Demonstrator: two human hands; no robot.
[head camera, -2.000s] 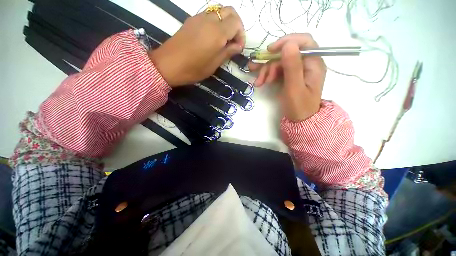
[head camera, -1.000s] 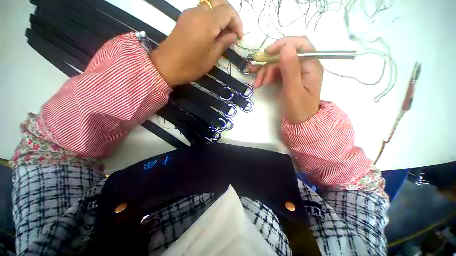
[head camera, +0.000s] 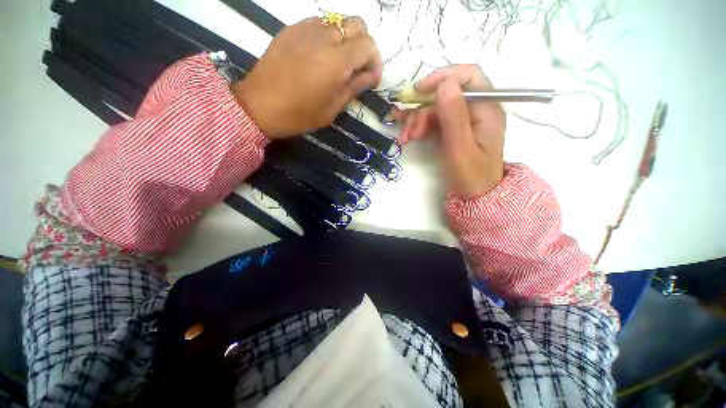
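Several long black straps (head camera: 135, 56) lie fanned on the white table, with shiny D-rings (head camera: 364, 179) at their near right ends. My left hand (head camera: 314, 76), with a gold ring, is above the straps; its closed fingertips are at the top strap near its end, and what they pinch is partly hidden. My right hand (head camera: 466, 127) holds a slim pen-like tool (head camera: 509, 95) with a yellowish section, its tip pointing left to that strap's ring end. My right fingertips are beside the ring.
Thin loose threads (head camera: 478, 20) lie tangled on the white table (head camera: 525, 143) at the top. A pale cord (head camera: 609, 131) curves to the right of my right hand. A red piece with a greyish tip (head camera: 650, 151) lies near the right table edge. My black apron (head camera: 318, 275) is at the near edge.
The pen-like tool and my right hand have shifted slightly down and left. My left hand went up a little, then came back down. The straps with rings have barely moved.
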